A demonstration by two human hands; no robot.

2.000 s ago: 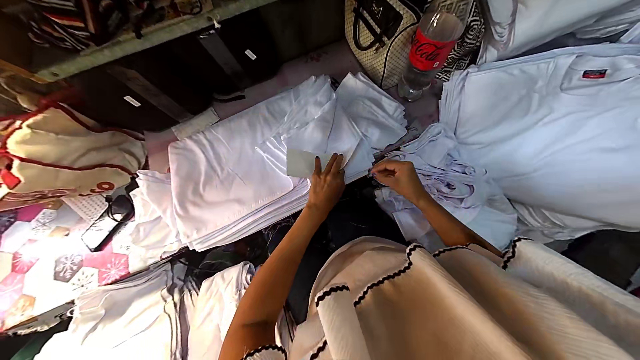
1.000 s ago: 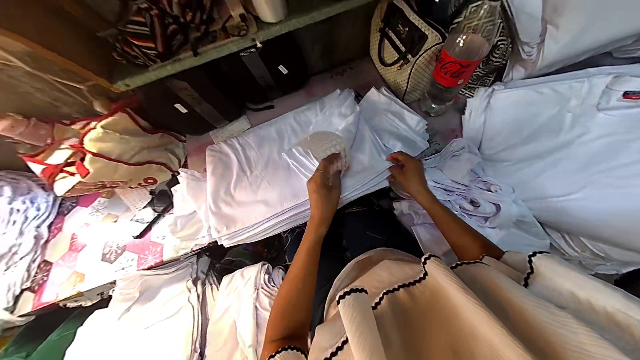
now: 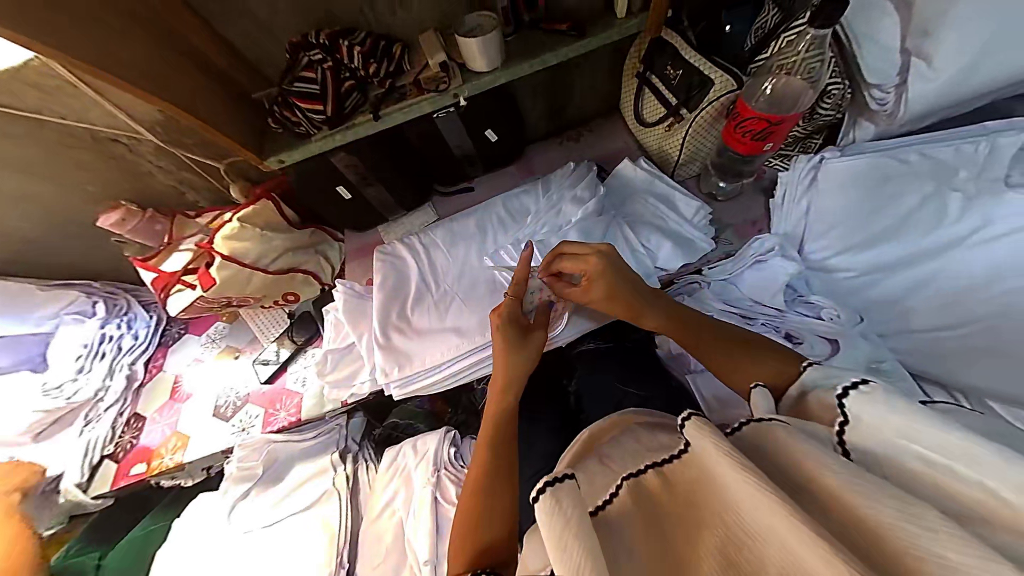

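Note:
My left hand (image 3: 522, 320) holds a small sheet of stickers (image 3: 538, 294) between thumb and fingers, its index finger pointing up and away. My right hand (image 3: 596, 280) meets it from the right, thumb and index fingertips pinched at the sheet's upper edge; whether a sticker is between them is too small to tell. Both hands are above a stack of folded white garments (image 3: 448, 280), whose fanned corners spread behind them. Just right of the right hand lies a looser heap of white garments (image 3: 760, 280).
A Coca-Cola bottle (image 3: 760, 120) stands behind the garments, beside a handbag (image 3: 672, 96). A larger white pile (image 3: 920, 256) lies right. Left are a phone (image 3: 276, 356), a cream bag with red trim (image 3: 264, 248) and another pile (image 3: 72, 360). At the lower left edge is another person's blurred arm (image 3: 20, 512).
My right hand has moved from the fanned garments to my left hand and now pinches at the sheet. The view has swung left.

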